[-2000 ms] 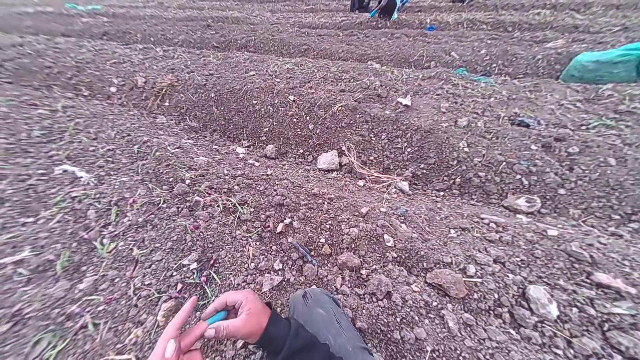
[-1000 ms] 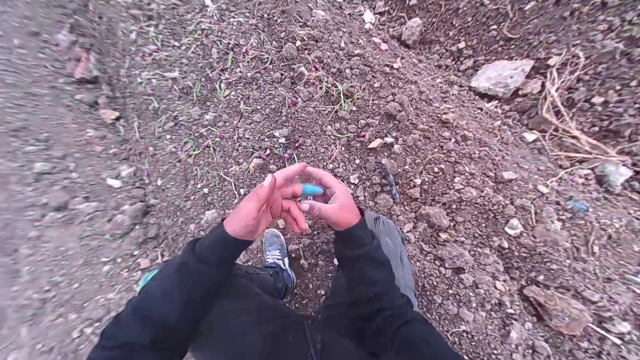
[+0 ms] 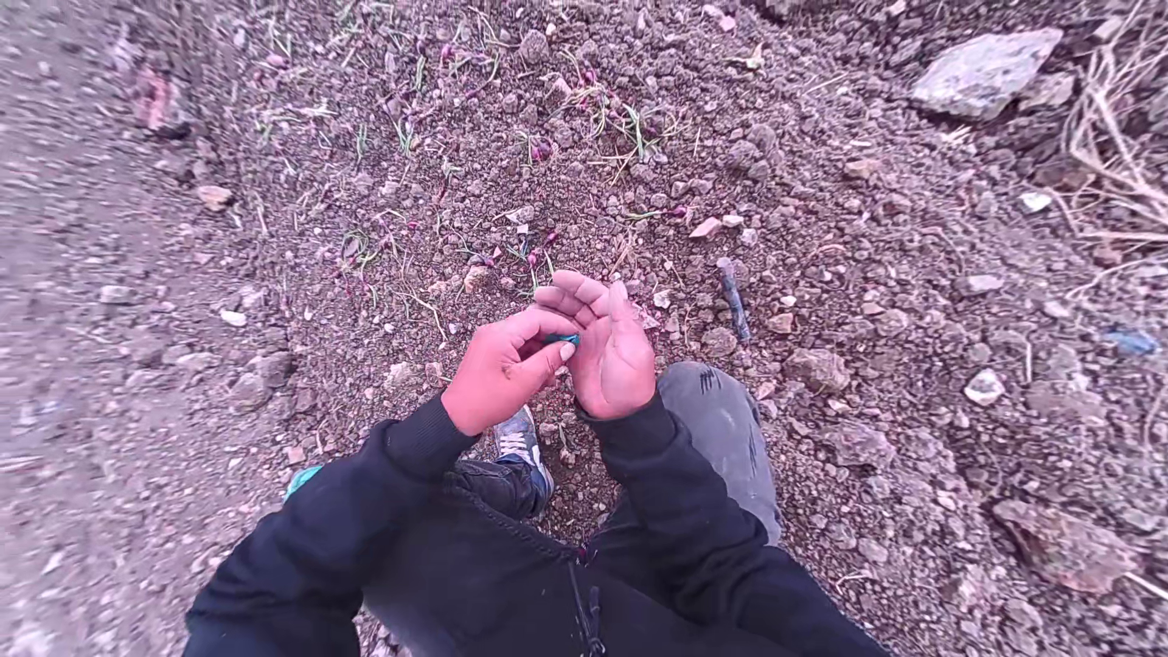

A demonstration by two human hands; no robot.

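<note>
My left hand (image 3: 506, 370) pinches a small blue-green object (image 3: 562, 338) between thumb and fingers; what it is cannot be told. Close against it, my right hand (image 3: 616, 351) is turned palm up with its fingers apart, and nothing shows on its palm. Both hands are above the soil in front of my body. Small purple onion bulbs with green shoots (image 3: 540, 150) lie scattered on the ground beyond the hands. A dark stick-like piece (image 3: 733, 299) lies on the soil to the right of my right hand.
A large pale stone (image 3: 985, 73) and dry stalks (image 3: 1109, 137) lie at the upper right. A reddish rock (image 3: 1066, 546) is at the lower right. My shoe (image 3: 522, 447) and bent grey-clad knee (image 3: 721, 438) are below the hands. A bit of turquoise material (image 3: 301, 478) shows beside my left sleeve.
The view has tilted down. The blue-green piece was around a right-hand fingertip one second ago; now my left hand pinches it and my right palm is turned up.
</note>
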